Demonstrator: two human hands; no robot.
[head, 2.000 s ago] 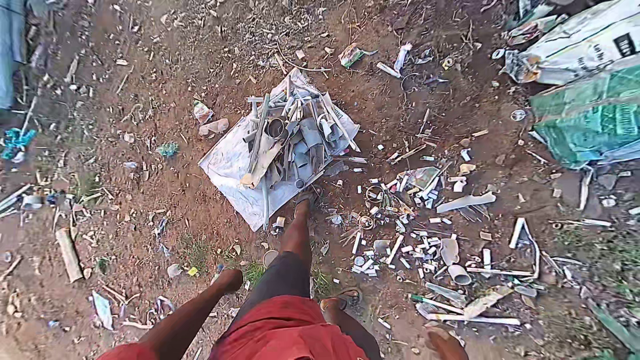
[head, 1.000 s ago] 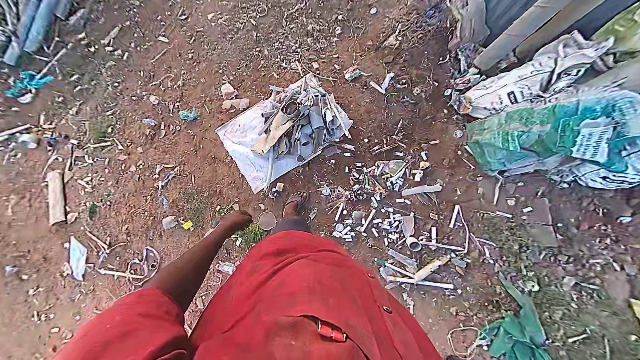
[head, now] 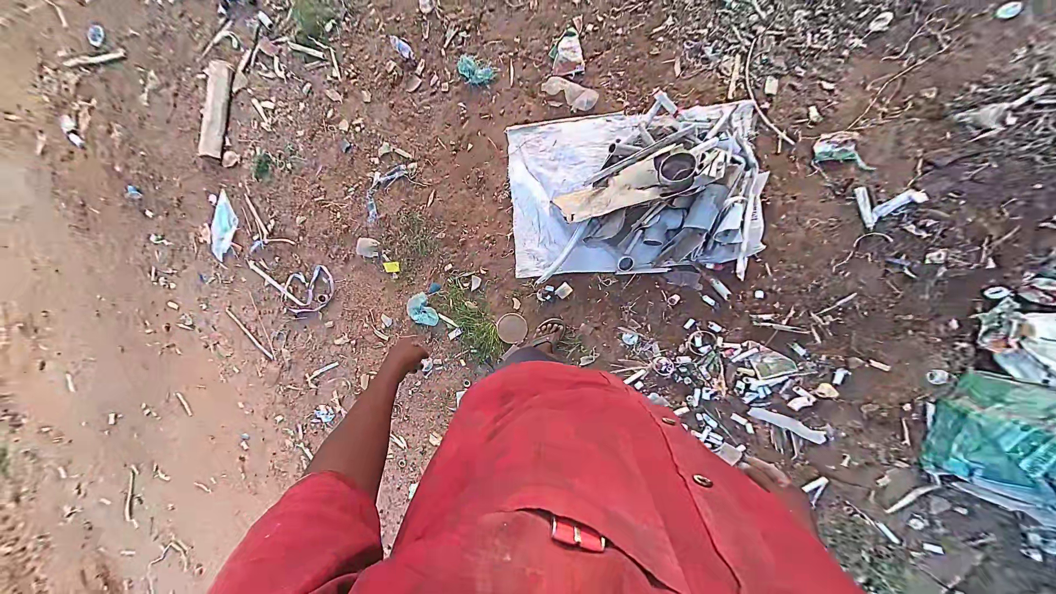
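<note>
My left hand hangs over the bare ground left of my red shirt; its fingers look curled, and no object shows in it, though the hand is small and blurred. On the right, part of my right hand shows beside the shirt, over scattered pipe pieces; its fingers are too unclear to read. Ahead lies a white plastic sack bearing a pile of grey and white plastic pipe offcuts. Small cut pipe pieces lie on the soil below it. One sandaled foot shows past the shirt.
A green and white woven sack lies at the right edge. A wooden piece is at upper left, with a looped strap below it. A round flat disc lies beside the foot and a grass tuft.
The view has swung considerably. My legs, plain two seconds ago, are now mostly hidden behind the red shirt; one foot still shows. The pipe pile remains on its sack.
</note>
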